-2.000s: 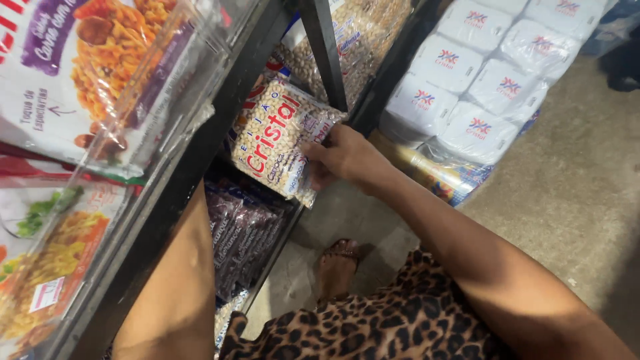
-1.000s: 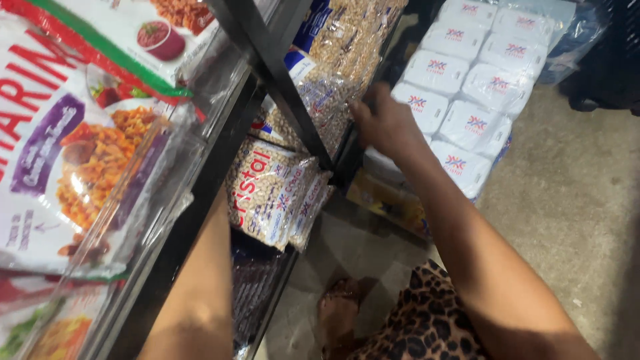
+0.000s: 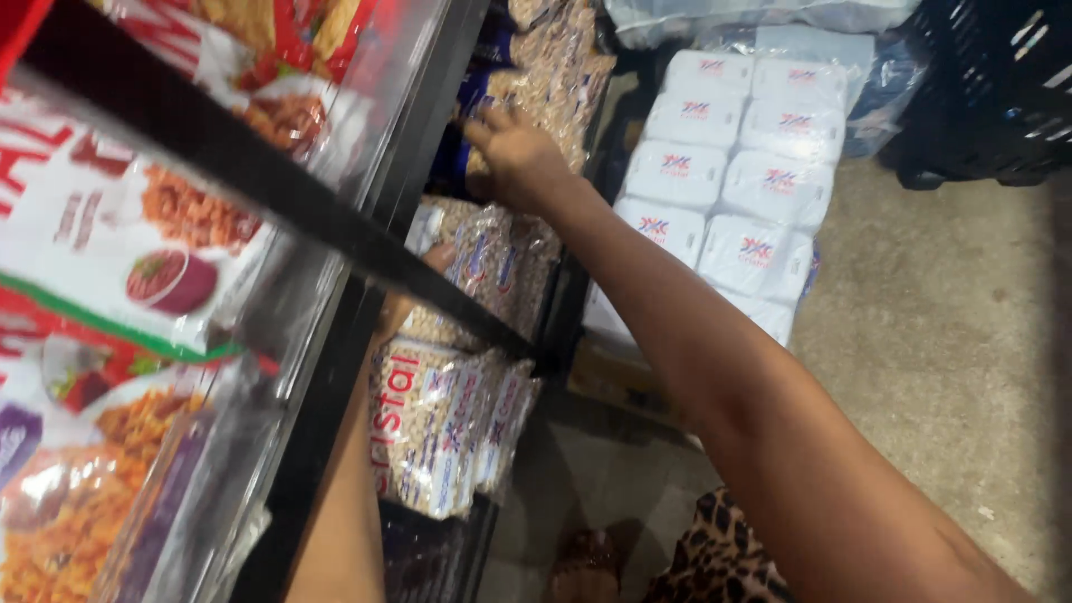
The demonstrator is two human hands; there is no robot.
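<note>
My right hand (image 3: 521, 159) reaches over the lower shelf, fingers spread, at clear bags of pale grains or beans with dark blue ends (image 3: 548, 84); whether it touches them I cannot tell. Low at the shelf's left side, my left hand (image 3: 419, 289) lies against a clear printed bag of pale beans (image 3: 486, 260), mostly hidden by a black metal strut and the upper shelf edge; its grip is not clear. Nearer to me, bean bags with red lettering (image 3: 435, 427) lie stacked at the shelf's front edge.
The black metal strut (image 3: 335, 218) crosses diagonally before the lower shelf. Food packages (image 3: 167, 193) fill the upper shelf at left. Wrapped white packs (image 3: 712, 167) stand at right, with a black plastic crate (image 3: 988, 84) beyond. Dark bags (image 3: 419, 544) lie below the bean bags.
My right hand has let go of the red-lettered bean bag it touched two seconds ago and has moved farther along the shelf. Part of my left hand now shows. The view has shifted.
</note>
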